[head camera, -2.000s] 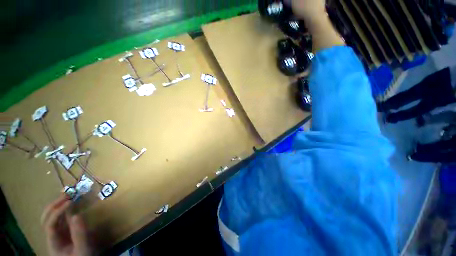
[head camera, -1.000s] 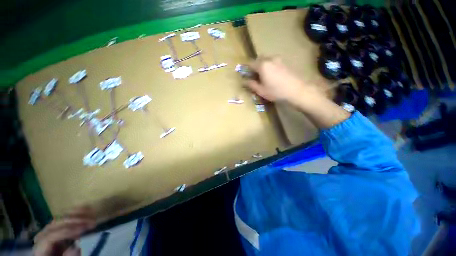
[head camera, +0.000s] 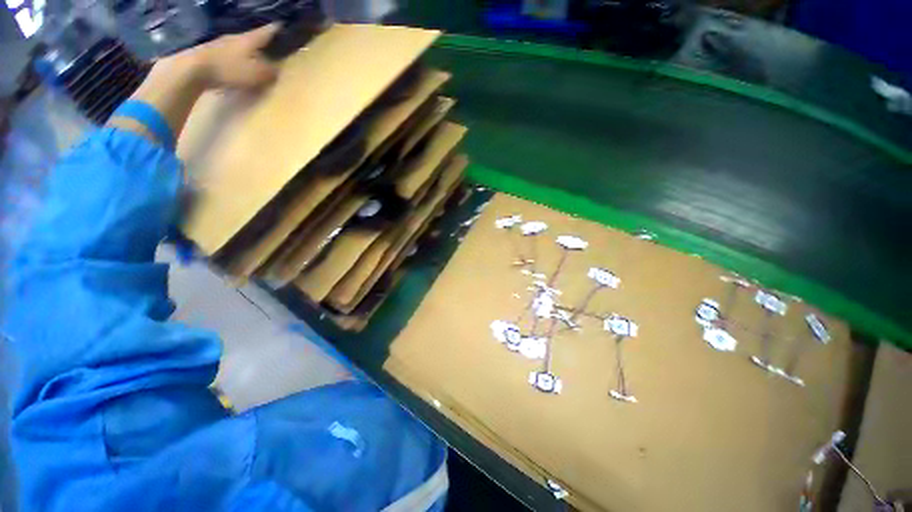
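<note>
My left hand (head camera: 238, 62) is at the upper left, blurred, at the top of a stack of cardboard layers (head camera: 290, 130). Its fingers touch a dark, blurred shape, likely a black housing (head camera: 296, 38); whether they grip it cannot be told. My right hand is not in view. White LED boards with thin leads lie on a cardboard sheet (head camera: 480, 370): a tangled group (head camera: 545, 300) and a smaller group (head camera: 768, 302). One board with leads (head camera: 838, 440) shows at the lower right edge.
Black housings (head camera: 375, 205) show between the stacked layers. A green-edged dark conveyor (head camera: 640, 130) runs behind the sheet. Another cardboard sheet (head camera: 885, 420) begins at the right. Small white scraps (head camera: 555, 488) lie along the near edge.
The view has swung left to the cardboard stack. My left hand has moved from the near sheet edge to the stack top. My right hand, earlier over a board, has left the picture.
</note>
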